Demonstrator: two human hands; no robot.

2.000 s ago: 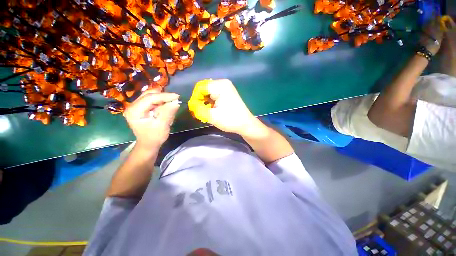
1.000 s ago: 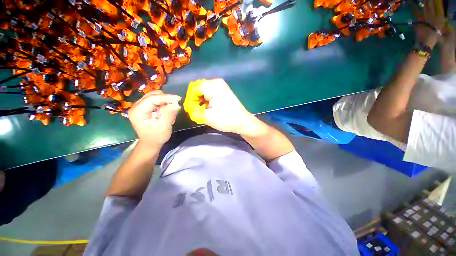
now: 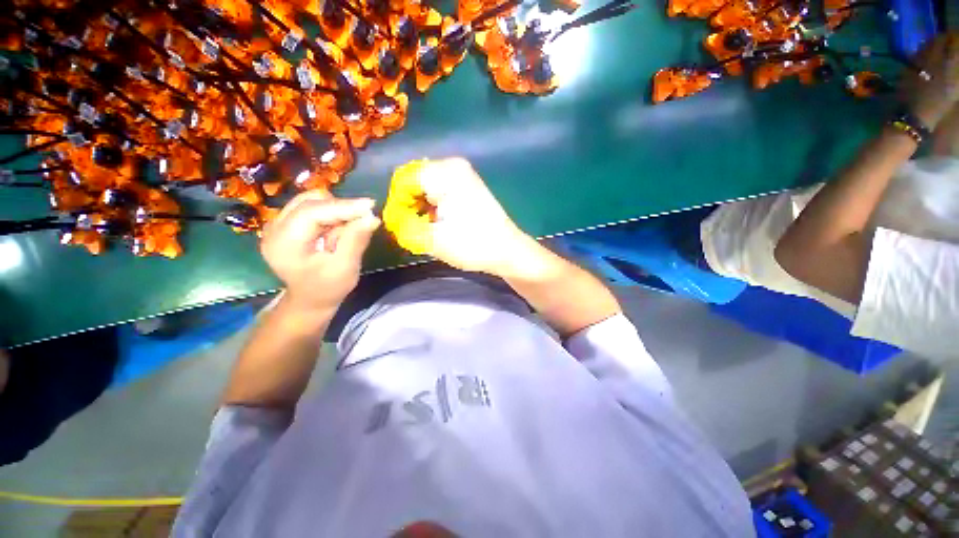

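Observation:
My left hand (image 3: 318,244) is over the bench's front edge, thumb and fingertips pinched together. A tiny pale thing shows at its fingertips, too small and blurred to name. My right hand (image 3: 447,215) is just right of it, with yellow covers on its curled fingers; whether it holds anything cannot be told. The fingertips of both hands are close together. Orange wired units (image 3: 247,100) with black parts and black leads lie heaped beyond my left hand.
The green bench top (image 3: 589,168) runs across the view. More orange units (image 3: 773,42) lie at the upper right, by a co-worker's wristbanded arm (image 3: 857,184). Blue bins (image 3: 810,331) are below the bench. A divided carton of small parts (image 3: 889,478) is at lower right.
The pale bit at my left fingertips shows less clearly than two seconds ago. Both hands stay nearly in place. The co-worker's hand has shifted, and one more orange unit lies near it.

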